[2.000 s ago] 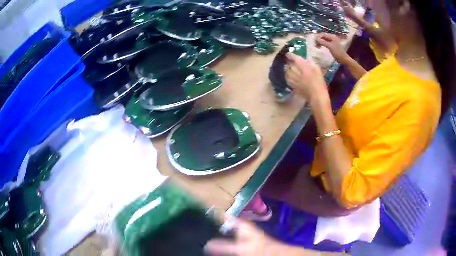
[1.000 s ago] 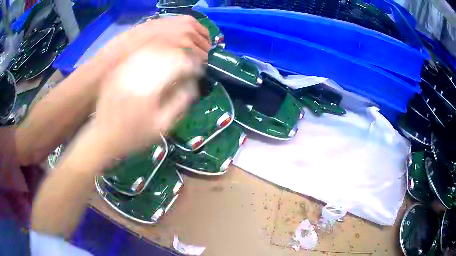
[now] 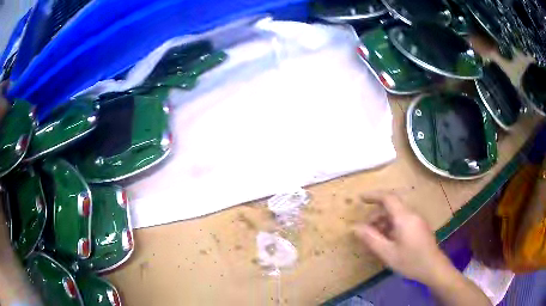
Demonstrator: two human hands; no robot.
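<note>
My right hand [image 3: 400,238] is over the tan board at the lower right. Its fingers are apart and I see nothing in them. Of my left arm only a blurred strip shows at the left edge; a small skin-coloured patch higher on that edge may be the hand, cut off. Glossy green car shells [image 3: 106,230] with silver rims and red-and-white lamps are piled at the left. Another green shell [image 3: 452,134] with a dark hollow lies at the right. Two whitish, clear crumpled blobs [image 3: 276,250] lie on the board left of my right hand.
A white sheet [image 3: 269,125] covers the middle, with loose green panels [image 3: 188,66] at its far left. Blue bin walls [image 3: 137,39] stand behind. More shells [image 3: 398,66] are piled at the upper right. The board [image 3: 197,263] has a dark green edge. A person's orange sleeve [image 3: 527,221] shows at right.
The view has turned from the left pile towards the sheet and right-hand shells. My hands, together over the left pile before, are apart: the right is over the board, the left mostly out of view.
</note>
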